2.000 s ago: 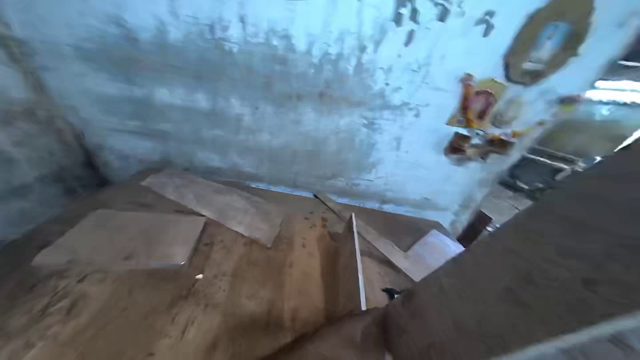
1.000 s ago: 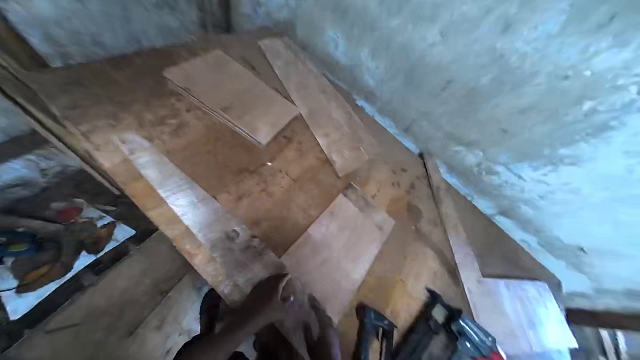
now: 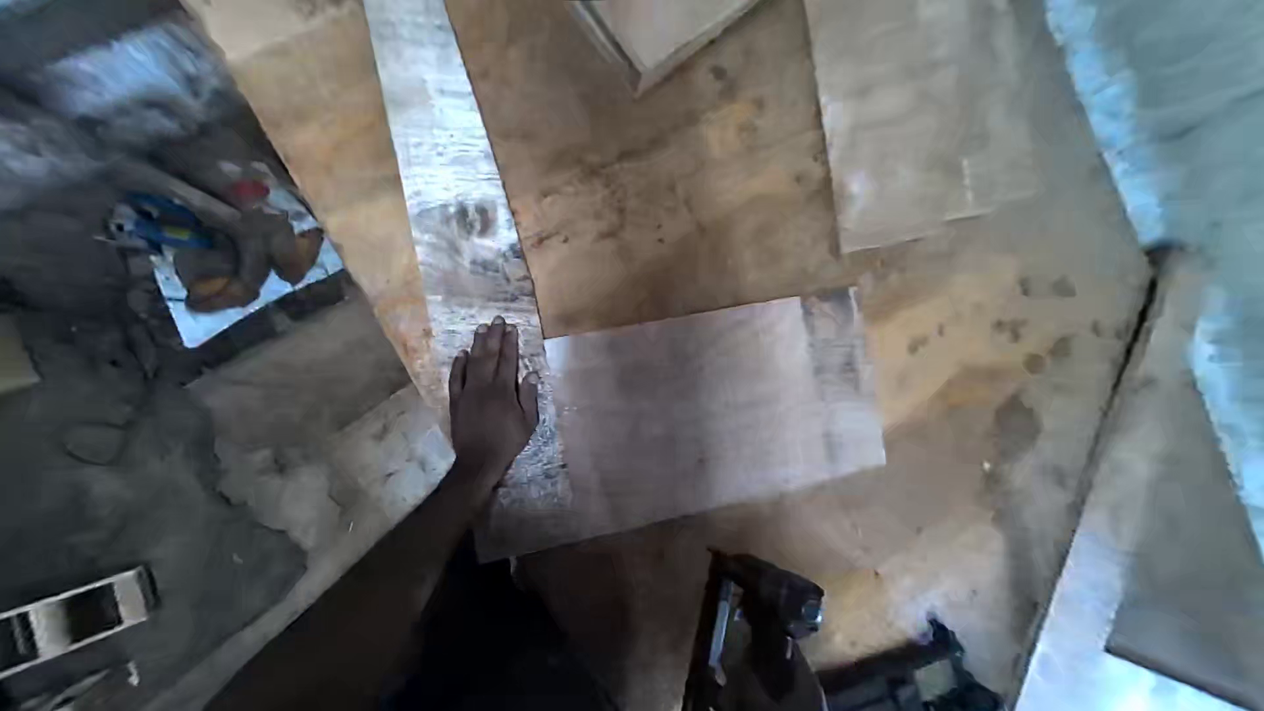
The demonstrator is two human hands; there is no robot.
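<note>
My left hand (image 3: 492, 395) lies flat, palm down, on the lower part of a long, narrow wooden strip (image 3: 459, 197) with a worn, shiny face. Against the strip's lower right side rests a rectangular plywood piece (image 3: 691, 405), angled across the wooden worktop (image 3: 652, 207). My right hand is not in view. Near the bottom edge stands a black nail gun (image 3: 755, 632), and to its right lies a second black tool (image 3: 913, 671), partly cut off by the frame.
More plywood boards lie at the top (image 3: 681, 25) and upper right (image 3: 918, 128). An L-shaped panel (image 3: 1096, 553) is at the right by the bluish wall (image 3: 1185, 158). Left of the worktop, footwear (image 3: 252, 262) rests on a white sheet on the floor.
The view has swung sharply and come closer to the worktop. One second ago the hand was bent near the strip's lower end; now it lies flat on the strip.
</note>
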